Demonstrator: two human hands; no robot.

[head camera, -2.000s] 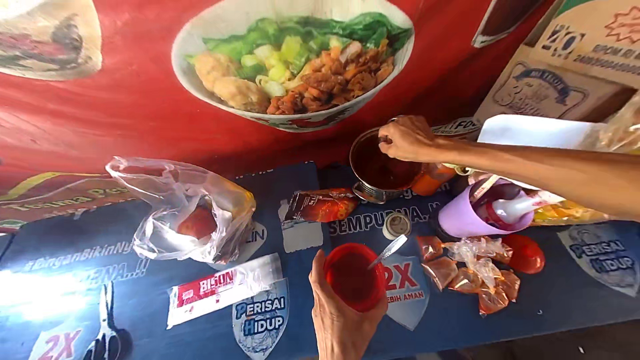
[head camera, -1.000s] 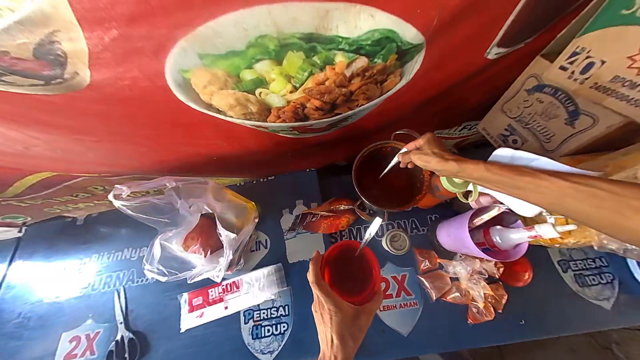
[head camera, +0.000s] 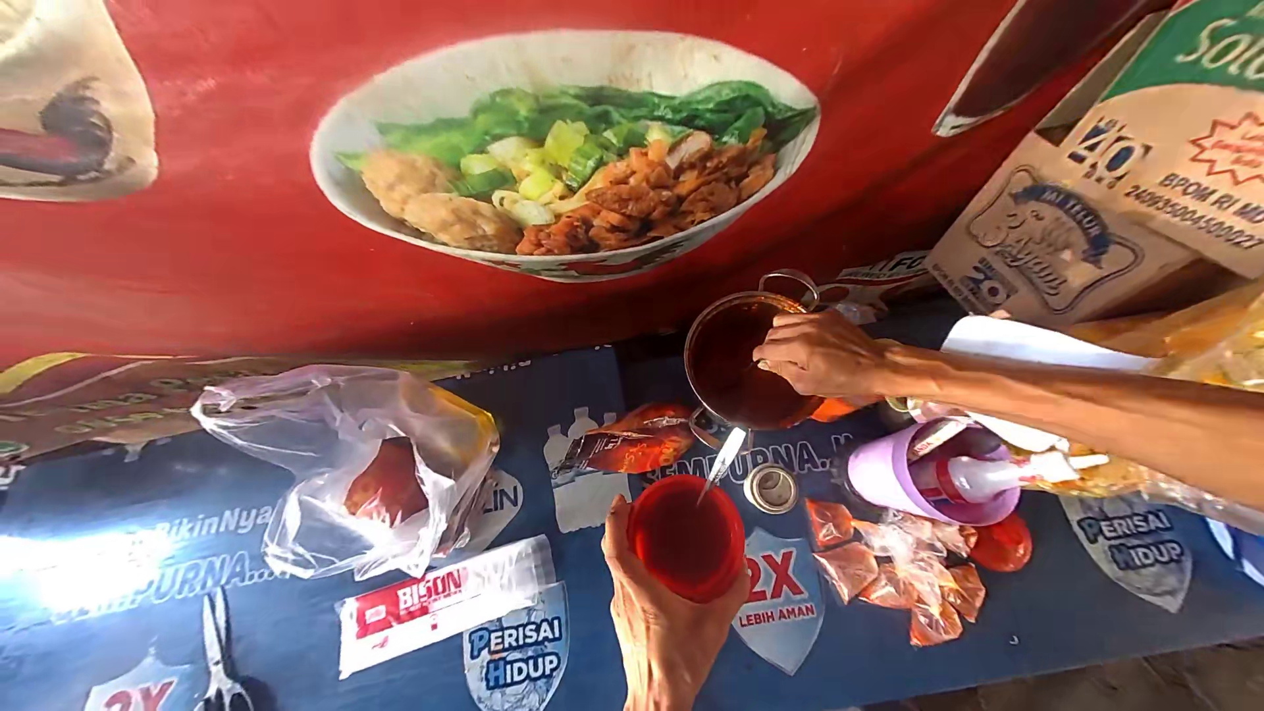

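Note:
My left hand is wrapped around a red cup above the front of the table; a metal spoon leans out of the cup. From the right, my right hand reaches over a metal pot of dark red liquid, its fingers closed at a utensil mostly hidden below them. A red packet lies left of the pot. Below the pot stands a small open jar. Small bags of orange-red contents lie to the right of the cup.
A lilac container holding a bottle stands under my right forearm. Cardboard boxes stack at the back right. On the left are a clear plastic bag with a red item, a white-and-red plastic packet and scissors.
My right hand held a light-coloured utensil visibly over the pot one second ago; the hand is now lower over the pot and covers most of it. My left hand still holds the cup.

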